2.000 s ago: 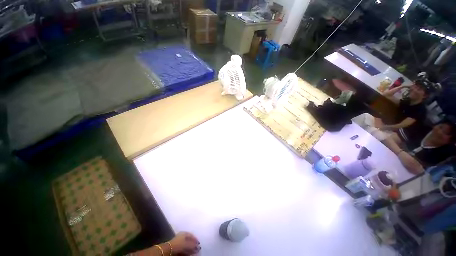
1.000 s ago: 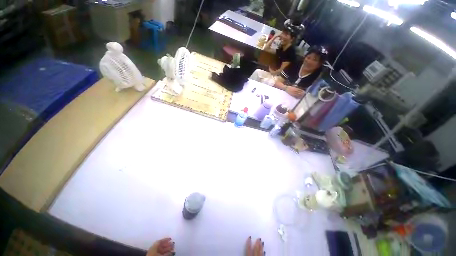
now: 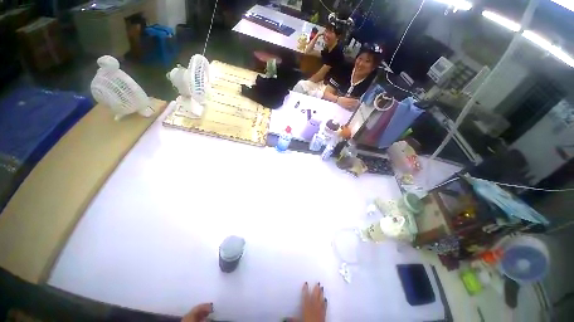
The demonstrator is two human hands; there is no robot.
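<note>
A small round object, perhaps a fabric weight or lidded cup (image 3: 231, 253), with a grey-blue top and darker sides, stands on the white table top (image 3: 182, 207). My left hand (image 3: 199, 312) is at the bottom edge, below and left of it, cut off by the frame; only part of the fingers shows, and whether it holds anything is hidden. My right hand (image 3: 313, 304) lies on the table to the right of the round object, fingers apart and pointing forward, with nothing seen in it. Neither hand touches the round object.
A dark phone (image 3: 416, 284) and a thin white cable (image 3: 345, 246) lie right. Thread cones (image 3: 393, 225), a brown box (image 3: 434, 217) and a blue-white fan (image 3: 524, 259) stand at right. Two white fans (image 3: 119, 88) and a slatted board (image 3: 230, 104) are at far left. Two people sit beyond.
The view has swung right, bringing in the phone, cones and seated people more fully. My right hand has come into view and now shows more. The round object still stands on the table.
</note>
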